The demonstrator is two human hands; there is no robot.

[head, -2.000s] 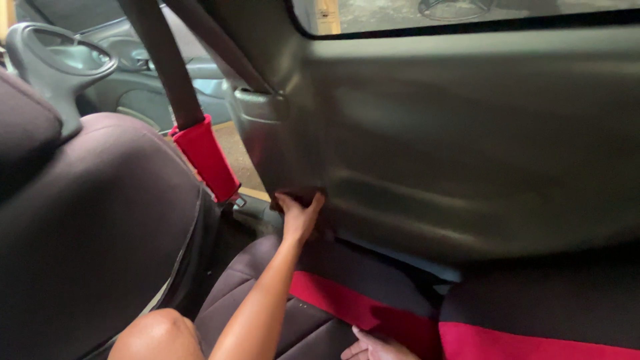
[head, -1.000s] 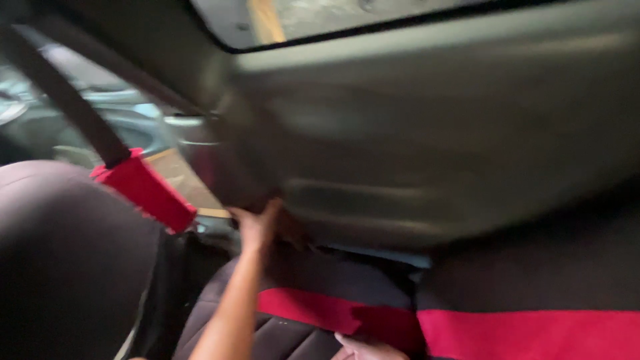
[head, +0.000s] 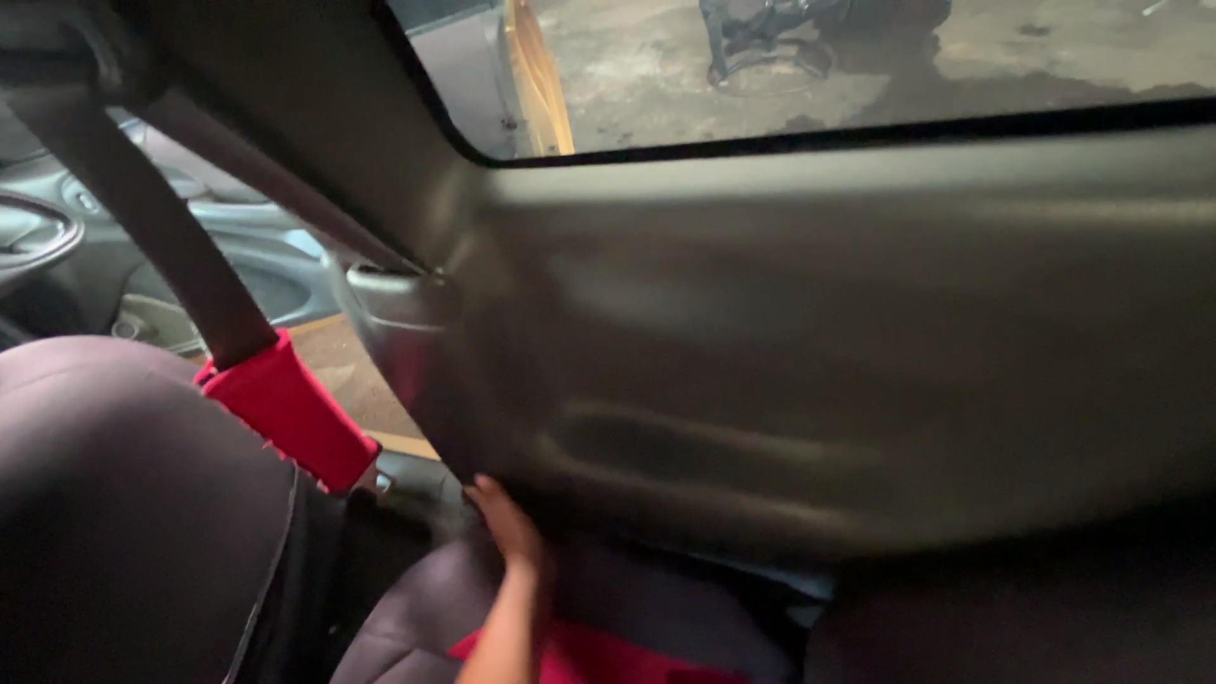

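My left hand (head: pixel 508 527) is at the lower front corner of the grey plastic side trim panel (head: pixel 722 361), its fingertips at the panel's edge beside the door opening. The hand is blurred, and part of it is in shadow, so its grip cannot be made out. Below it lies the rear seat cushion (head: pixel 427 608) in a dark cover with a red band (head: pixel 617 655). My right hand is out of view. Left of the panel hangs a dark seat belt (head: pixel 180 228) with a red fabric sleeve (head: pixel 294 413) around it.
The front seat back (head: pixel 133 513) in a dark cover fills the lower left, with part of a steering wheel (head: pixel 38 237) beyond. A side window (head: pixel 646 76) above the panel shows the ground outside. The rear seat back (head: pixel 1026 617) is in shadow at the lower right.
The fingers of my left hand, earlier spread on the panel's lower corner, are now closer together at its front edge. My right hand has left the view. The view has shifted.
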